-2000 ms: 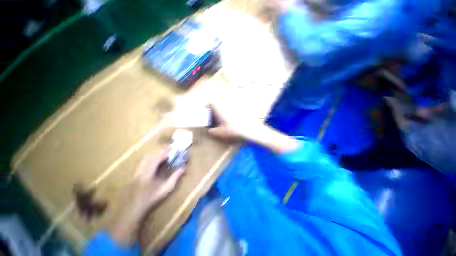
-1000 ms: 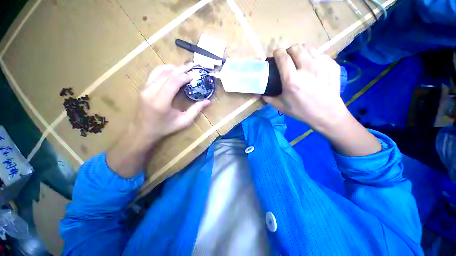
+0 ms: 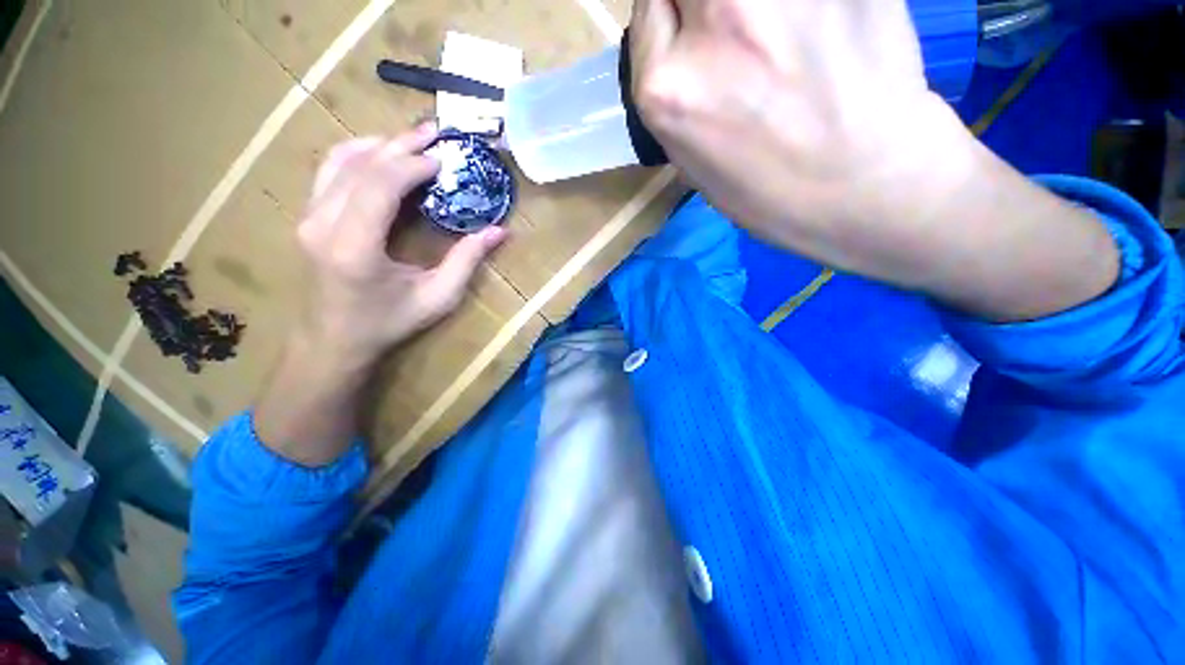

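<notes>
My left hand (image 3: 396, 240) holds the round unit (image 3: 467, 185) by its rim between thumb and fingers; its shiny inside faces up. My right hand (image 3: 793, 117) grips the handheld cylinder (image 3: 572, 120) around its black band. The cylinder's translucent white end points at the unit and lies close beside its right edge; whether they touch I cannot tell. Its blue end (image 3: 946, 50) shows beyond my right hand. The black tweezers or pen-like tool (image 3: 437, 81) lies across the small white pad (image 3: 478, 62), just above the unit.
A loose heap of small dark parts (image 3: 182, 318) lies on the cardboard-covered bench (image 3: 280, 195), left of my left hand. A white carton with handwriting (image 3: 39, 457) and clear plastic (image 3: 85, 621) are at the lower left. Blue floor with a yellow line (image 3: 795, 301) shows at the right.
Since one second ago, my right hand and the cylinder's rear have swung up in the picture, and its blue end now shows. My left hand still holds the unit. The whole view has shifted slightly.
</notes>
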